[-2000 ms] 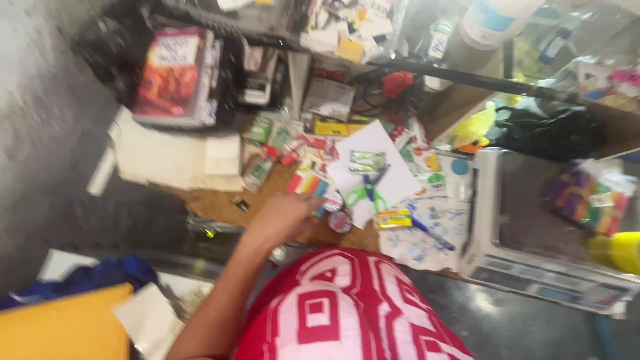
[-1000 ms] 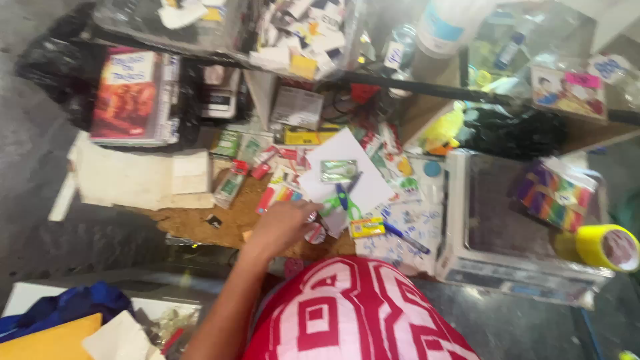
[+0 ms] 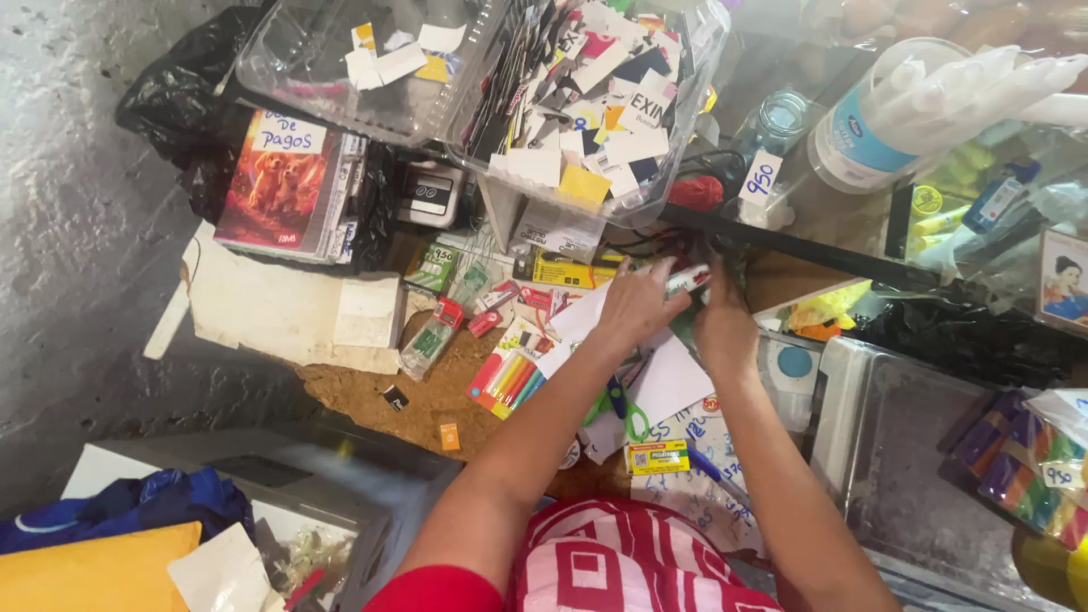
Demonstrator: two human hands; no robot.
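Observation:
My left hand (image 3: 642, 302) reaches over the cluttered board with its fingers on a small white packet with red and green print (image 3: 687, 280). At the packet's right end is my right hand (image 3: 722, 306), its fingertips blurred and partly hidden; its grip cannot be told. Beneath my forearms lie white paper (image 3: 671, 378), green-handled scissors (image 3: 633, 418), a yellow glue box (image 3: 657, 457) and a blue pen (image 3: 714, 469). A pack of coloured markers (image 3: 510, 374) rests left of my left forearm. Beyond my left hand lies a yellow box (image 3: 565, 268).
Clear plastic containers of cut card pieces (image 3: 586, 127) stand on the shelf above. Notebooks (image 3: 285, 187) are at the left, near cardboard (image 3: 263, 297). A grey appliance (image 3: 918, 442) stands at the right. A tub of white plastic items (image 3: 858, 127) is at the upper right.
A second hand and forearm have come into view at the right. Both hands are now farther up the board, at the small white packet; earlier one hand was beside the markers.

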